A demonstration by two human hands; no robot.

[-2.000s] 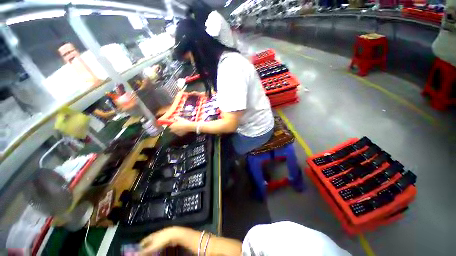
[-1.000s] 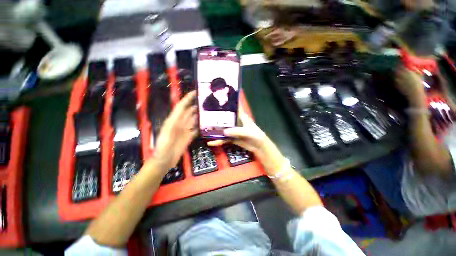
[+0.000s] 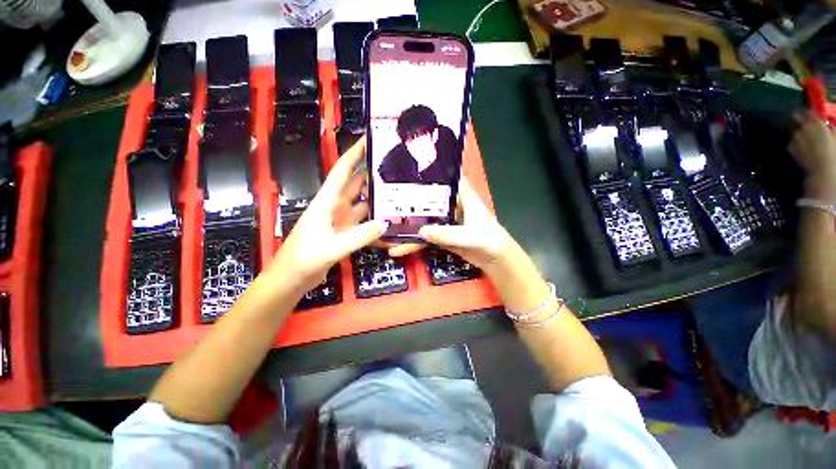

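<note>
A large smartphone (image 3: 418,137) is held upright over the red foam tray (image 3: 192,343). Its lit screen shows a picture of a dark-haired figure. My left hand (image 3: 335,220) grips its lower left side and my right hand (image 3: 467,234) its lower right side, with both thumbs at the bottom of the screen. Open black flip phones (image 3: 227,270) lie in the tray in two rows, keypads toward me. The smartphone and my hands hide part of the right-hand phones.
A black tray (image 3: 632,279) of open flip phones lies to the right. Another person's hand (image 3: 814,147) is at the far right. Part of another red tray (image 3: 29,275) is at the left. A white fan base (image 3: 107,48) and a small labelled bottle (image 3: 307,11) stand behind.
The view has swung from the right side of the line to the bench before me. Over the last second the smartphone has come closer and appears larger, still in both hands.
</note>
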